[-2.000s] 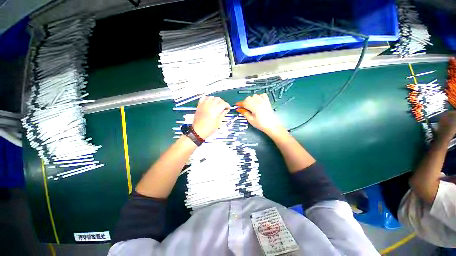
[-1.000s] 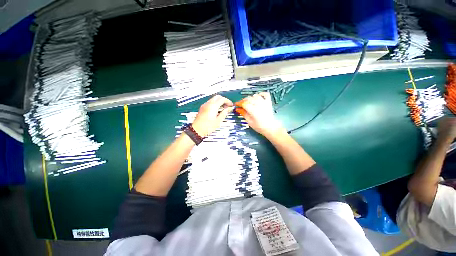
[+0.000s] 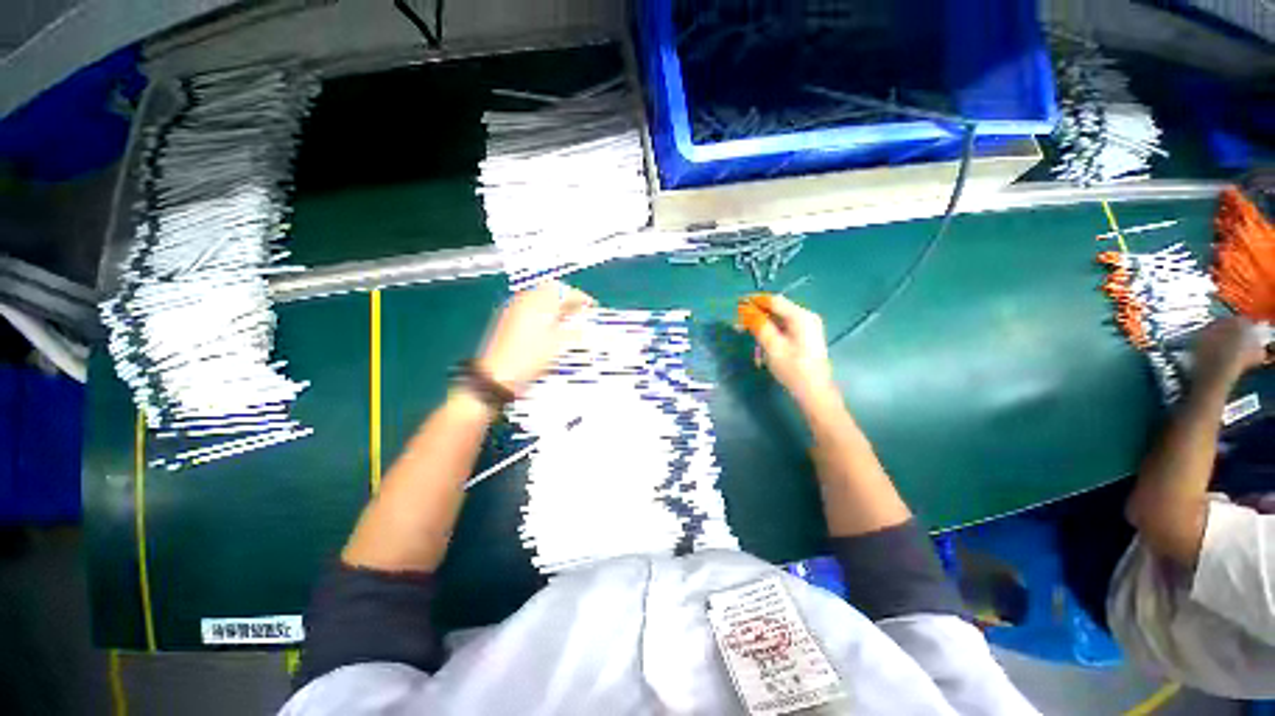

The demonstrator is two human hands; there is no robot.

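Note:
Sleeved white tubes [image 3: 615, 462] lie in a pile in front of me, with dark bands near their right ends. My left hand [image 3: 543, 336] is at the pile's upper left, blurred; I cannot tell if it holds a tube. My right hand [image 3: 786, 340] is to the right of the pile, with orange finger cots on its fingertips; whether it holds a sleeve is unclear. Plain white tubes [image 3: 566, 189] lie fanned beyond my left hand, across the rail. Grey sleeves [image 3: 762, 256] lie in a small heap beyond my right hand.
A blue plastic bin [image 3: 867, 147] with dark-grey pieces stands behind the rail; grey tubing [image 3: 934, 252] hangs from it. Another white tube pile [image 3: 203, 280] lies at far left. At right, a neighbour's arm [image 3: 1182, 448] is near orange tubes [image 3: 1242, 255] and orange-ended white tubes [image 3: 1172, 291].
My hands were together above the pile and are now apart. My left hand has moved left, my right hand right and slightly down. The view has shifted a little.

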